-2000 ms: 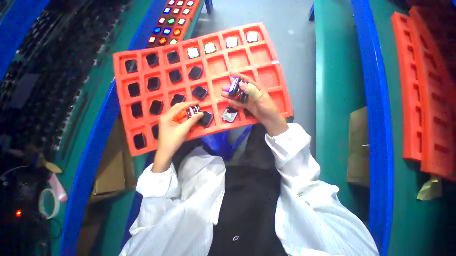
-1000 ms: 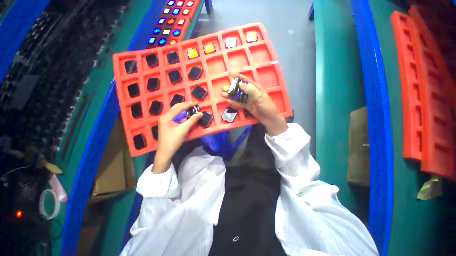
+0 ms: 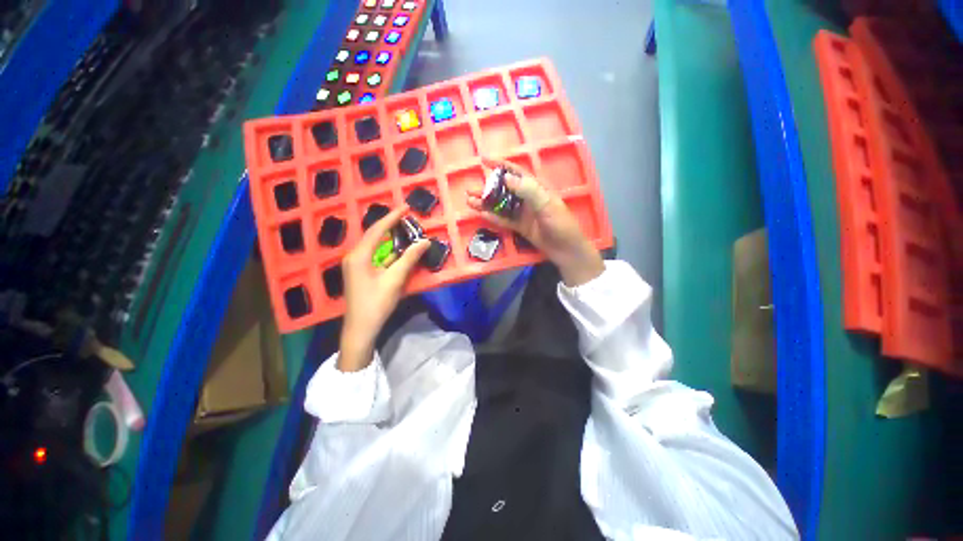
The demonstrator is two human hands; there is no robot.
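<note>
The red-orange compartment tray (image 3: 454, 180) lies tilted in front of me. Unlit black cubes (image 3: 325, 183) fill its left pockets. Several lit cubes (image 3: 442, 109) glow orange, blue and white in the far row. A silver-grey cube (image 3: 485, 245) lies in a near-row pocket. My left hand (image 3: 370, 285) holds a lit cube (image 3: 384, 252) glowing green, over the tray's near edge. My right hand (image 3: 544, 220) holds another lit cube (image 3: 496, 190), white on one face with some green, over the tray's right half. Fingers hide part of both cubes and some pockets.
A second loaded tray (image 3: 393, 72) with coloured lights is beyond the held tray. Red spare trays (image 3: 857, 190) lie on the right green bench (image 3: 705, 159). A tape roll (image 3: 105, 433) is on the left bench. Blue rails (image 3: 227, 227) run along both sides. Cardboard (image 3: 245, 359) shows below.
My left hand has shifted slightly and its cube's glow went from orange to purple to green. The right-hand cube's glow, the far-row cubes and the second tray's lights changed colour. The view shifted slightly.
</note>
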